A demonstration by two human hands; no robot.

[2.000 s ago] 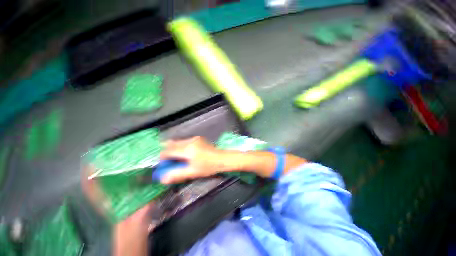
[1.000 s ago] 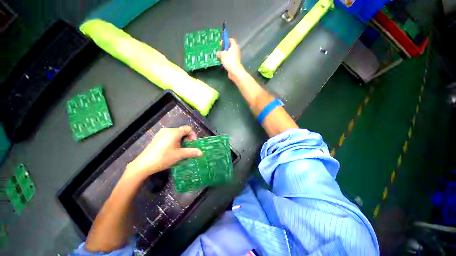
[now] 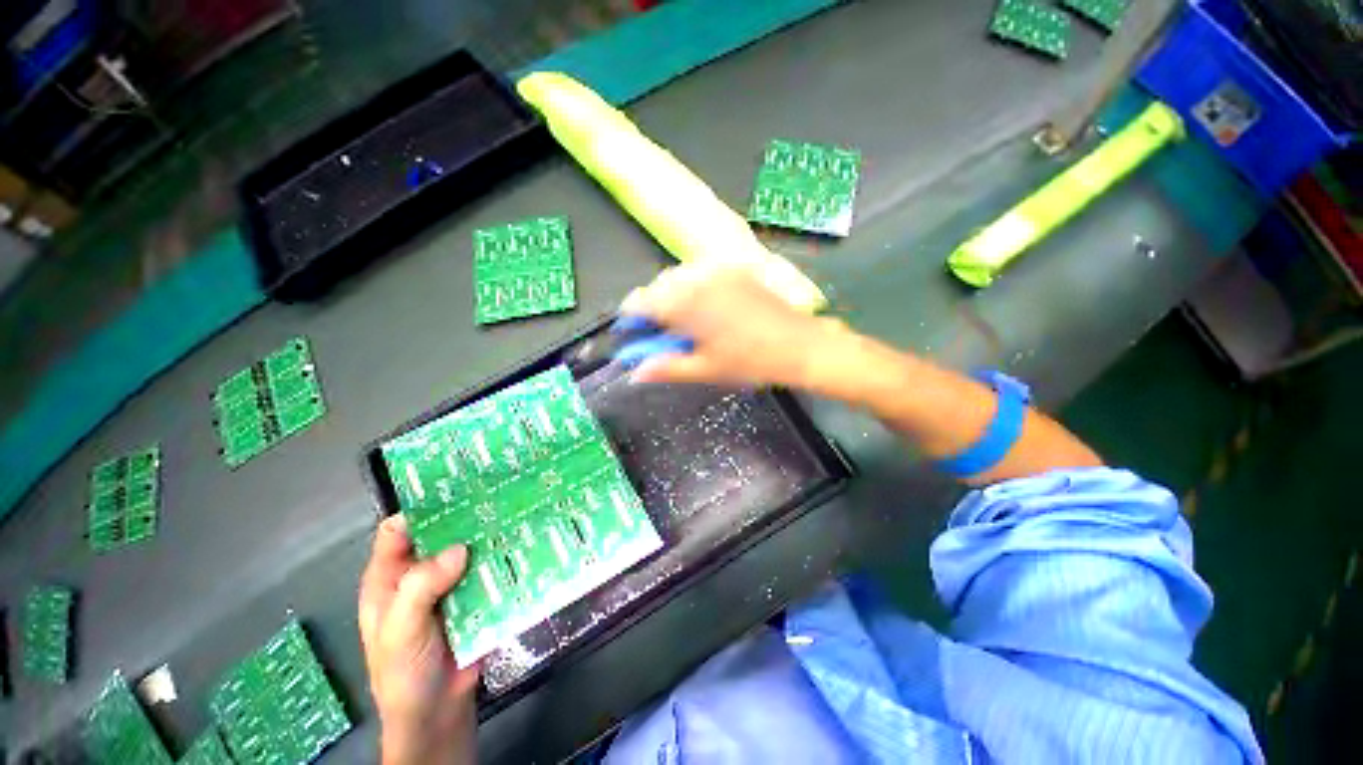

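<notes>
A green circuit board [image 3: 523, 505] with pale component marks is held over the left part of the black work tray [image 3: 733, 561]. My left hand [image 3: 414, 620] grips the board's lower left edge, thumb on top. My right hand [image 3: 725, 332] is above the tray's far edge, to the right of the board and not touching it. It is closed around the blue-handled cutters [image 3: 652, 347]; their jaws are hard to make out. Pale specks lie on the tray bottom.
More boards lie along the belt, one beyond the tray [image 3: 523, 271] and one right of the yellow-green roll [image 3: 658, 180]. A second black tray [image 3: 396, 187] is at the far side. A thinner roll [image 3: 1064, 199] and a blue bin [image 3: 1248, 97] are at right.
My right hand has come back from the board beyond the roll to above the tray. My left hand has moved to the board's left edge, and the held board now lies farther left, over the tray.
</notes>
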